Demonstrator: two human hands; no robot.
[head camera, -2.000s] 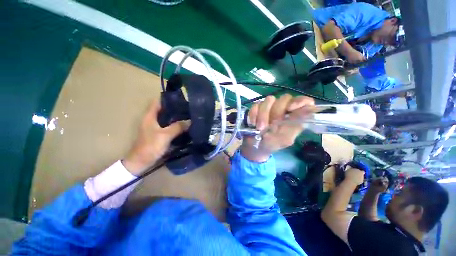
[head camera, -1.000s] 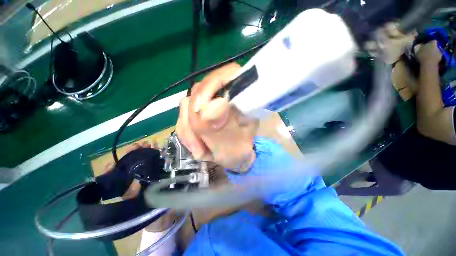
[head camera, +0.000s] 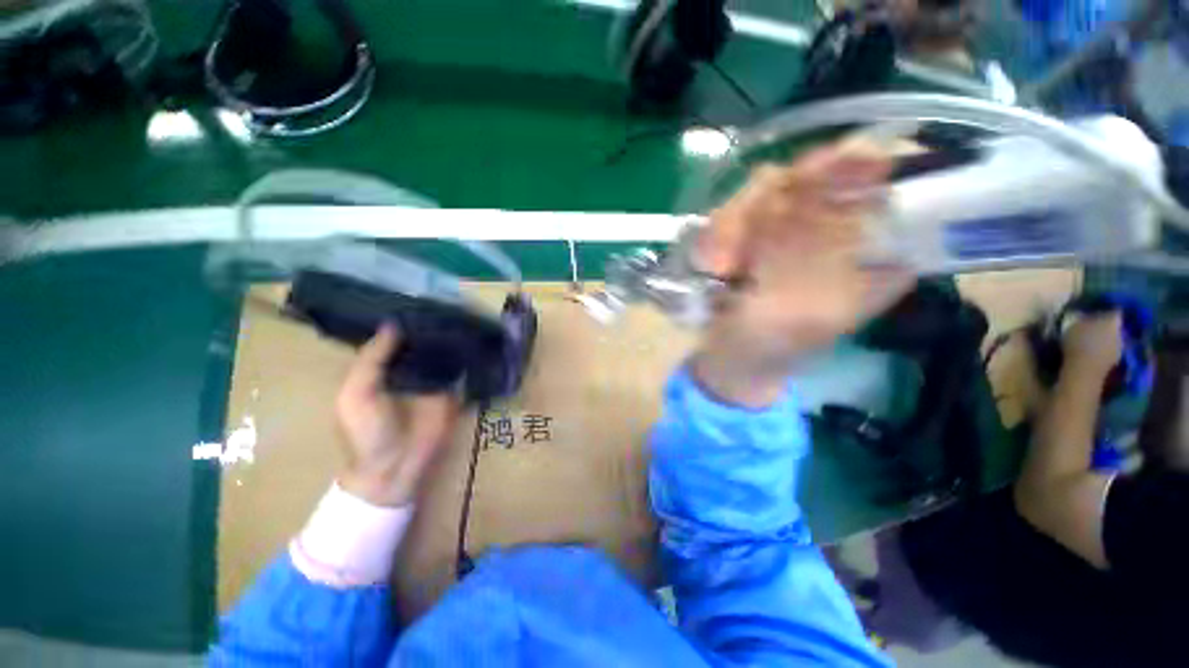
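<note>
My left hand (head camera: 385, 424) grips a black headset (head camera: 404, 333) from below, over the brown cardboard mat (head camera: 574, 483). The headset's pale hoops (head camera: 352, 248) are blurred and point up and left. Its thin black cable (head camera: 472, 489) hangs down onto the mat. My right hand (head camera: 808, 248) is blurred and holds the white auto-feed screwdriver (head camera: 1030, 209) at its front part. The silvery nozzle (head camera: 659, 285) points left, apart from the headset. A whitish feed hose (head camera: 965, 107) arcs above the right hand. No screw can be made out.
Other headsets lie on the green surface, one at the upper left (head camera: 280, 72) and one at the top middle (head camera: 668, 52). Black headset parts (head camera: 932, 352) are right of my right sleeve. Another person's arm (head camera: 1076, 392) is at the right.
The screwdriver has moved right and away from the headset, its nozzle now clear of it. The headset has turned in my left hand and more of the mat shows.
</note>
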